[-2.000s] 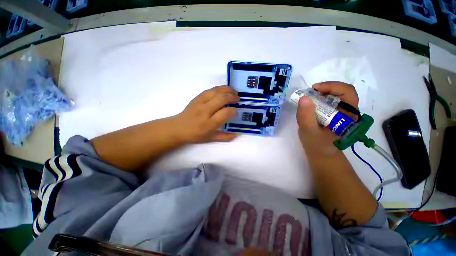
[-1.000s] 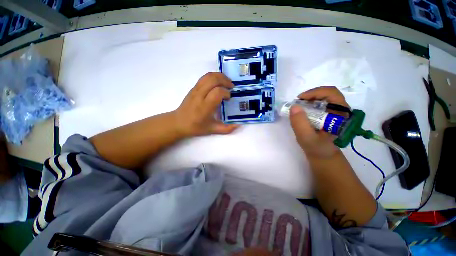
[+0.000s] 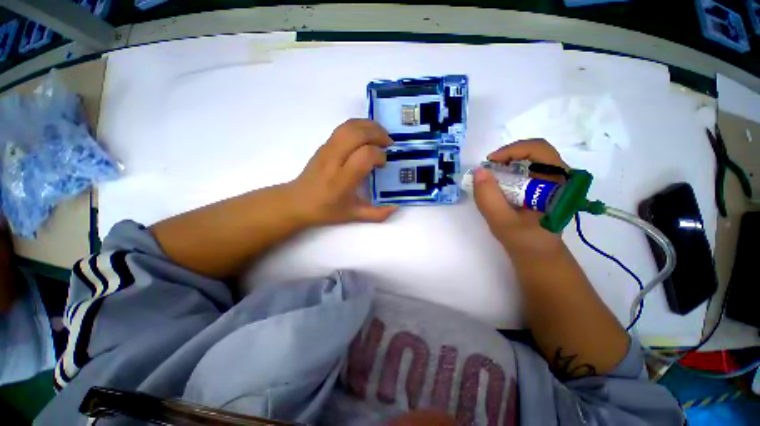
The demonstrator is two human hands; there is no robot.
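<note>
Two light-blue housings lie one behind the other on white paper, the far housing touching the near housing. Both show black parts and a small silver-grey square inside. My left hand grips the left side of the near housing, with fingers also at the seam between the two. My right hand holds the glue syringe like a thick pen, its tip pointing left at the near housing's right edge. The thin needle is too faint to tell whether it touches. The green air cap is on the syringe's rear.
A clear air hose and thin dark cable run from the syringe past a black phone. Dark-handled pliers lie at the far right. A bag of pale-blue parts lies left. A conveyor with housings runs beyond the table edge.
Both housings and my left hand have moved away from me and slightly left since the oldest frame. My right hand with the syringe has moved left, and the syringe lies flatter.
</note>
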